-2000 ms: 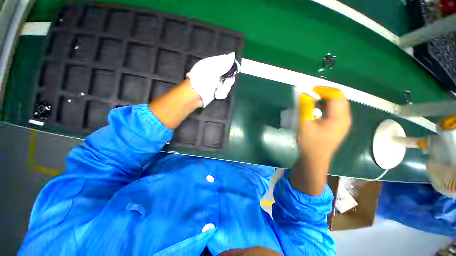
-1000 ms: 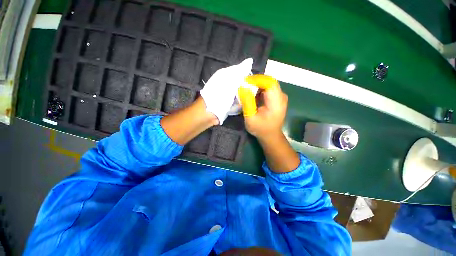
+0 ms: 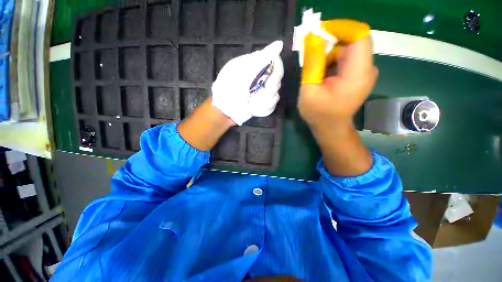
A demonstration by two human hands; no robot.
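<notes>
My left hand, in a white knit glove, holds a small round black part on edge between thumb and fingers, above the black compartment tray. My right hand, bare with yellow-orange finger cots, pinches a crumpled white wiping cloth to the right of the part, not touching it. The tray pockets in view look empty except the near-left corner one, which holds a black part beside a small white strip.
A solvent bottle with a round silvery top lies right of my right hand, with tiny loose bits near it. A pale metal rail crosses the green surface. Another black part is at far right. A cardboard box stands below the bench.
My right hand first moved from beside the bottle to my left hand, and has now drawn away right with the cloth. My left hand keeps the part, now clearly visible.
</notes>
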